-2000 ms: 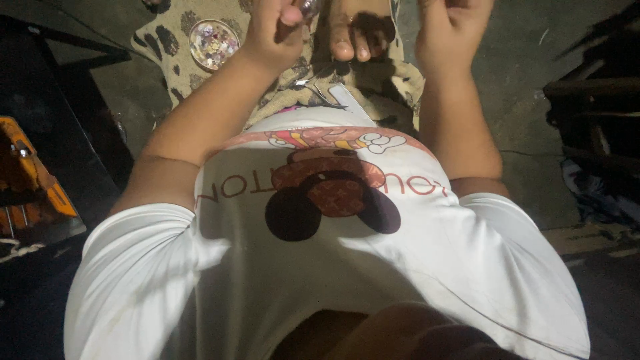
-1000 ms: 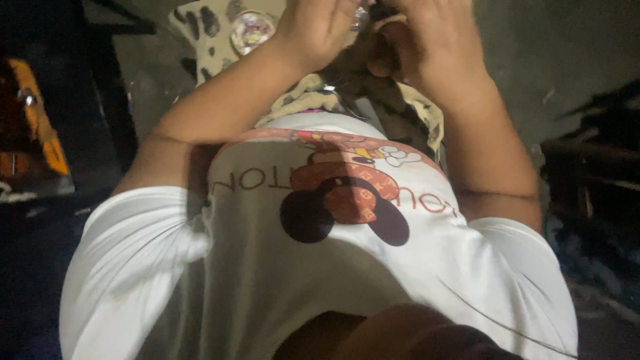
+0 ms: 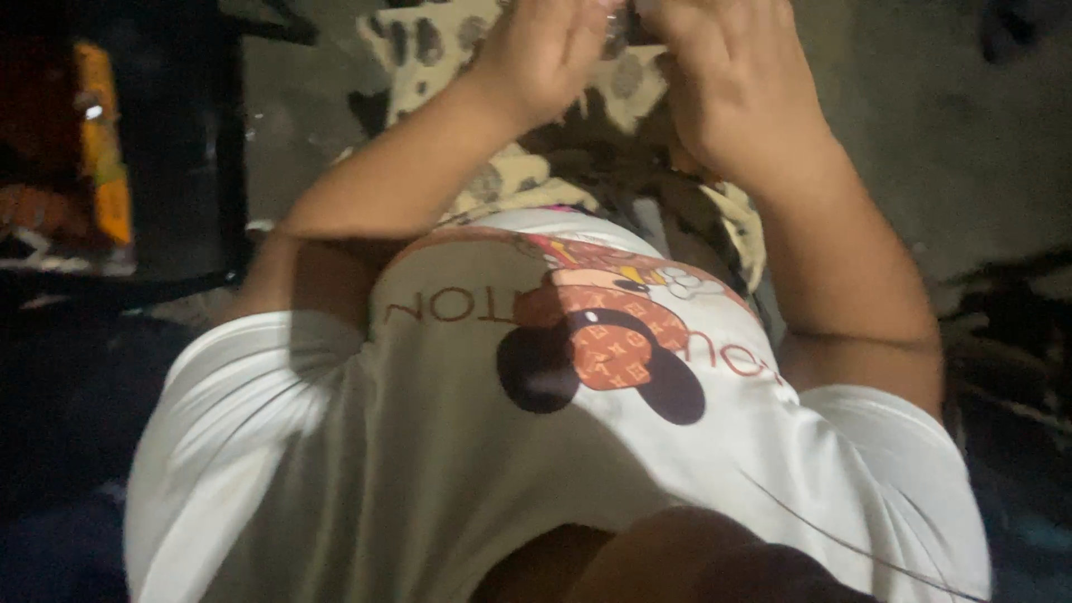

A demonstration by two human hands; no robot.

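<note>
My left hand point(image 3: 548, 54) reaches to the top edge of the view, its fingertips partly cut off. Close beside it, my right hand point(image 3: 737, 75) is raised at the same height, fingers bent toward the left one. Between the fingertips shows a small, shiny, clear-looking thing point(image 3: 617, 32), blurred; which hand grips it I cannot tell. Below the hands lies a cream cloth with dark spots point(image 3: 624, 84), partly in shadow. The white printed T-shirt point(image 3: 452, 402) on my body fills the lower middle.
At the far left is an orange-yellow object point(image 3: 109, 167) beside a dark upright panel or furniture part point(image 3: 180, 151). A grey floor point(image 3: 888, 109) shows on both sides of the spotted cloth. Dark, unclear items lie at the right edge.
Both hands have come closer together at the top of the view. The round container of small pieces, seen earlier on the spotted cloth, is out of view now.
</note>
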